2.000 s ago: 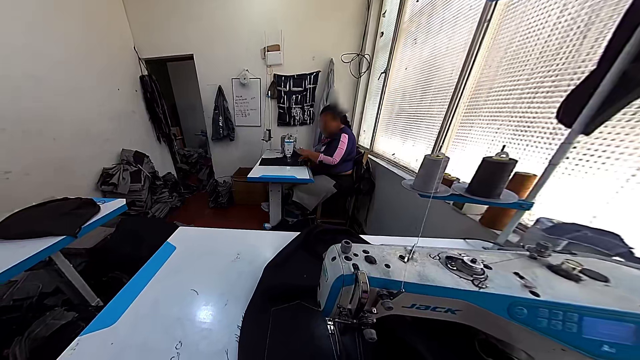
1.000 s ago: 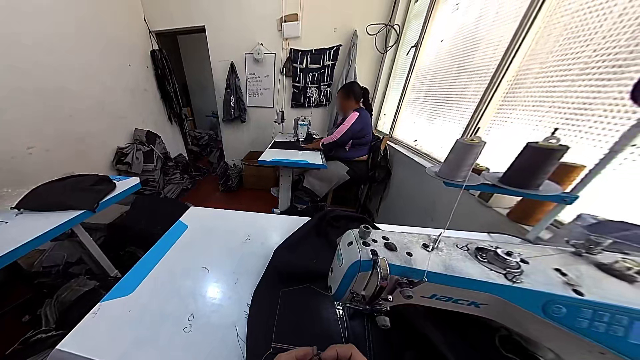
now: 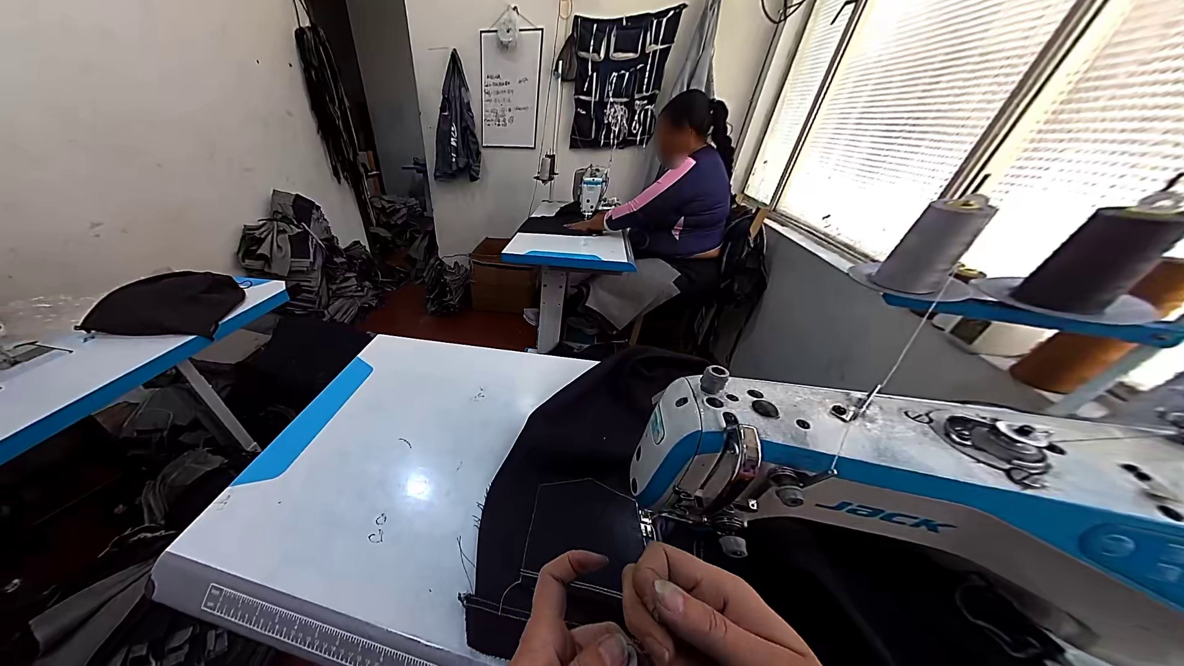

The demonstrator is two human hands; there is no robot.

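Observation:
Dark fabric with a stitched pocket outline (image 3: pixel 573 523) lies on the white table, passing under the head of a Jack sewing machine (image 3: pixel 689 453). Just in front of the needle area, my left hand (image 3: pixel 573 620) has its index finger raised and bent, the other fingers curled low at the frame's edge. Close beside it, my right hand (image 3: pixel 708 606) has thumb and fingertips pinched together. Whatever is between the fingertips of either hand is too small or hidden to tell. A pale thread runs down from a grey cone (image 3: pixel 936 242) to the machine.
A blue rack (image 3: pixel 1036 319) carries thread cones at right. A ruler strip (image 3: pixel 296 629) lines the table's front edge. Another table (image 3: pixel 139 379) with a dark cloth piece (image 3: pixel 162 305) stands left. Beyond, a co-worker (image 3: pixel 680 203) sits at another machine. Fabric piles (image 3: pixel 314 259) lie by the doorway.
Both my hands have come into view before the needle area; two seconds ago neither showed, and one second ago only fingertips did. The view has shifted noticeably.

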